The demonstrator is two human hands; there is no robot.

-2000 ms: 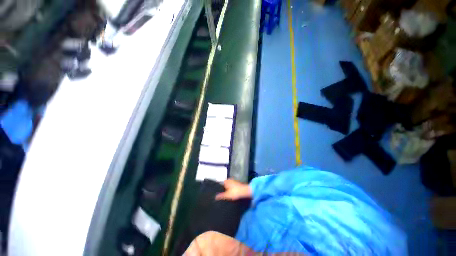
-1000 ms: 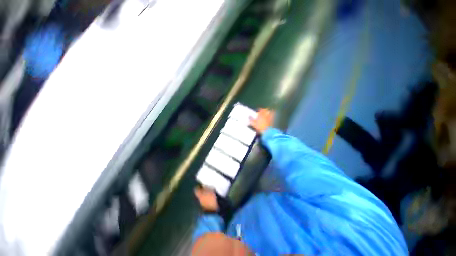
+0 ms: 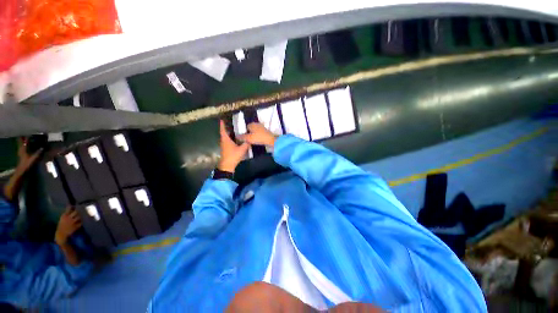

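Note:
A black tray with a row of several white-faced units [image 3: 317, 117] lies on the green ledge, in front of my chest. My right hand [image 3: 260, 135] is at the tray's left part, its fingers bent against a narrow dark piece [image 3: 251, 116] between white faces. My left hand [image 3: 230, 151] is just left of it, with one finger pointing up beside a dark edge and the thumb close to my right hand. Whether either hand grips something is unclear. My hands and sleeves hide part of the tray's left end and near side.
Dark holders [image 3: 315, 52], some with white pieces, lie on the green belt beyond the rope-like edge [image 3: 367, 74]. Stacked black trays [image 3: 116, 183] with white tags stand left, beside another person's hands [image 3: 67, 225]. A white shelf [image 3: 245, 18] bears a red-orange bag [image 3: 67, 24]. Black pieces [image 3: 456, 211] lie on the floor.
The view has turned, so the tray row now runs sideways. My hands have left the two ends of the row and are close together at its left part. The neighbouring trays have come into view.

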